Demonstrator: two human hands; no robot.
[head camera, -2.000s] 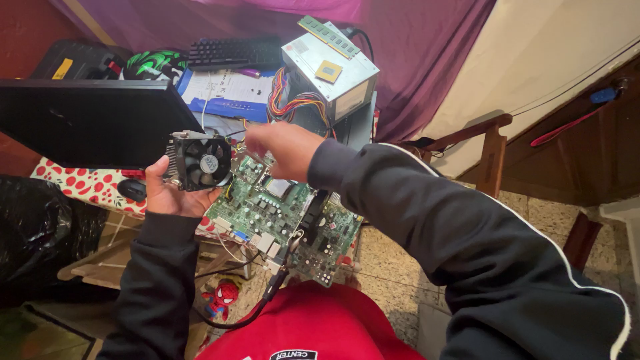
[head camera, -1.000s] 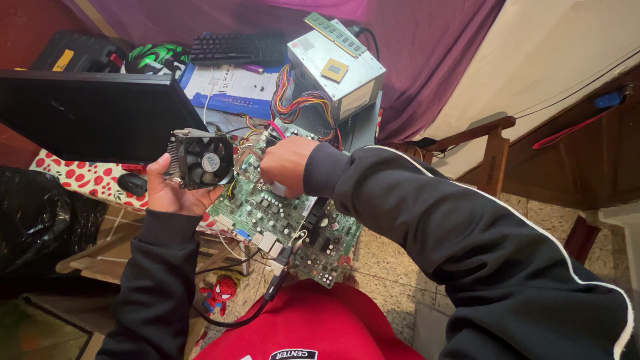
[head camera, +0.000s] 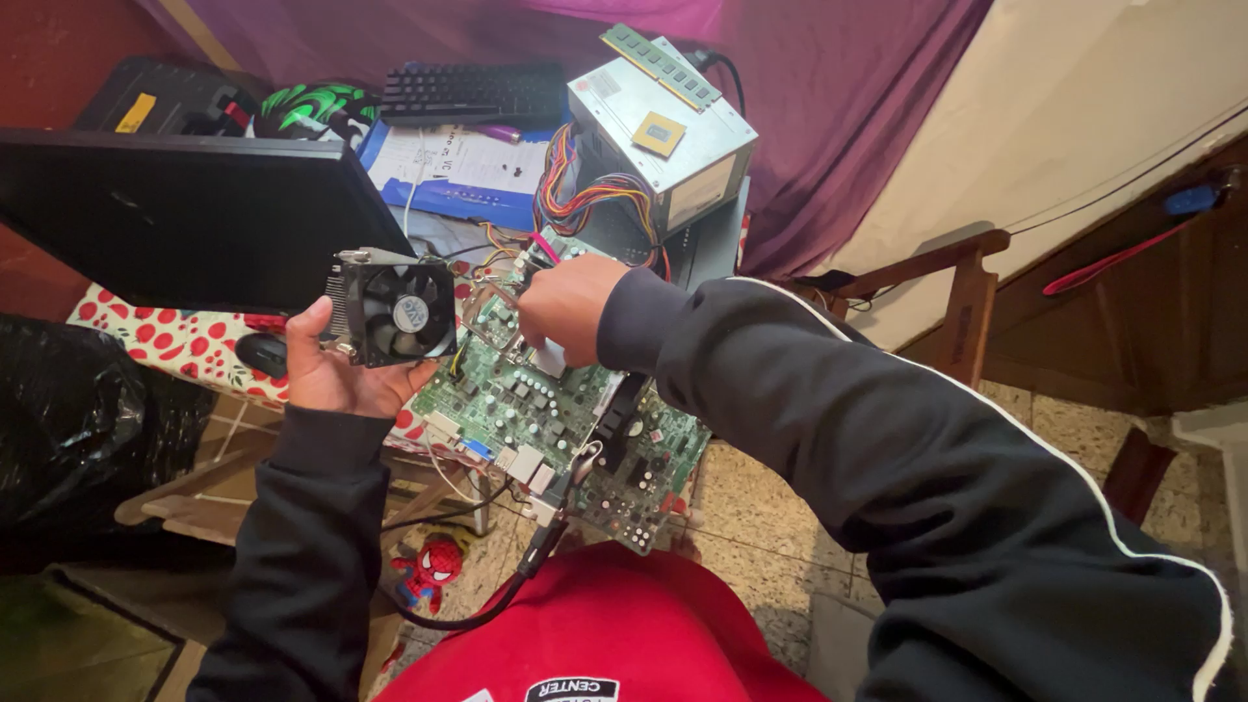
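My left hand (head camera: 346, 375) grips a CPU cooler with a black fan (head camera: 398, 312) and metal heatsink fins, held upright left of the green motherboard (head camera: 517, 405). Over the board's CPU socket area, my right hand (head camera: 570, 310) has its fingers bent down; its fingertips are partly hidden, and I cannot tell whether they hold anything. A grey-white surface (head camera: 549, 359) shows just below those fingers. Behind the board, a metal power supply (head camera: 702, 161) carries a RAM stick (head camera: 661, 66) and a processor (head camera: 659, 134). A black cable (head camera: 536, 561) is plugged in at the board's near edge.
A monitor (head camera: 195, 219) stands at the left, with a mouse (head camera: 261, 355) by its lower edge. Behind are a black keyboard (head camera: 475, 93) and a blue folder with papers (head camera: 478, 175). Coloured power supply wires (head camera: 595, 200) bunch behind the board. A wooden chair (head camera: 960, 292) stands right.
My right hand has moved from beside the cooler down onto the socket area of the motherboard. My left hand keeps the cooler at about the same place.
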